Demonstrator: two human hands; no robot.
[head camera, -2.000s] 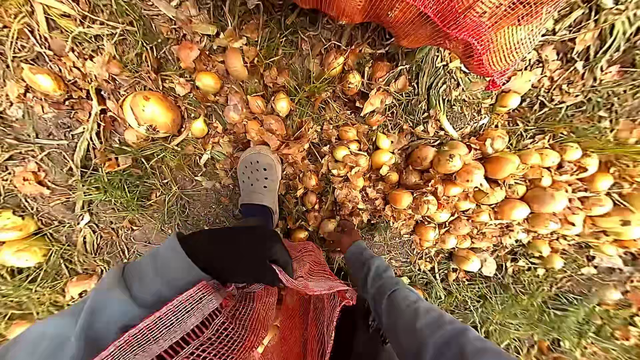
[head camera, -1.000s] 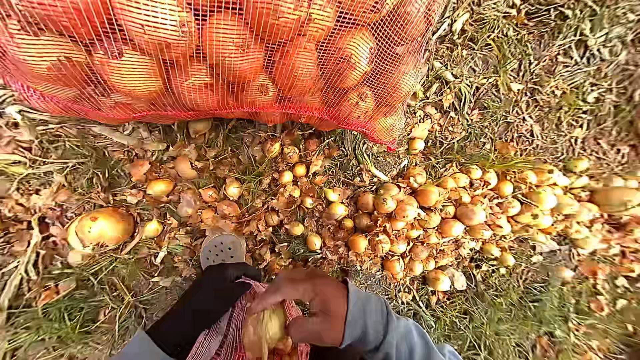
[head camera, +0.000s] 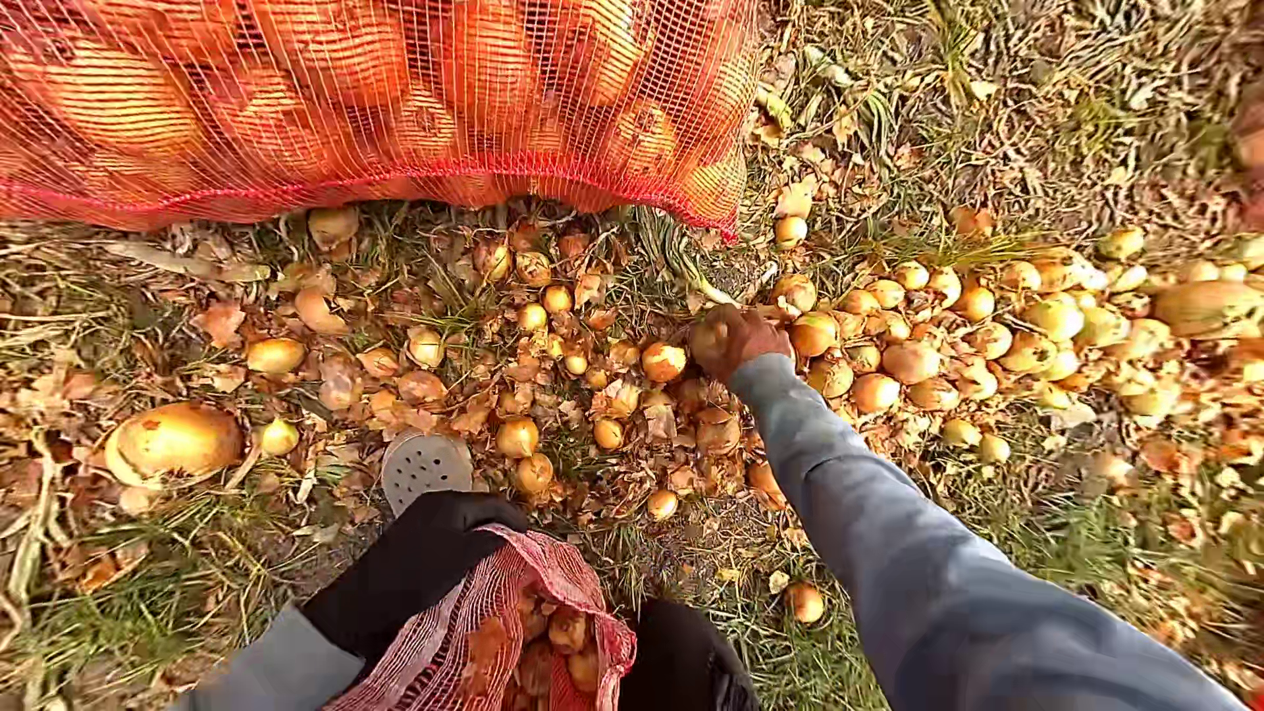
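Observation:
My left hand (head camera: 430, 558), in a black glove, grips the rim of a red mesh sack (head camera: 474, 632) at the bottom of the view; several small onions (head camera: 568, 632) lie inside it. My bare right hand (head camera: 746, 341) reaches out to the left end of a long heap of small onions (head camera: 913, 360) on the ground. Its fingers are around what looks like an onion (head camera: 709, 341), partly hidden by the hand and blurred.
A large red mesh sack full of onions (head camera: 355, 118) lies across the top left. A big onion (head camera: 178, 442) rests at the left. A perforated grey clog (head camera: 425, 469) shows beside my left hand. Dry leaves, onion skins and grass cover the ground.
My right hand has moved from the small sack's mouth, where it was with an onion a second ago, up and right to the heap. My left hand stays at the sack's rim.

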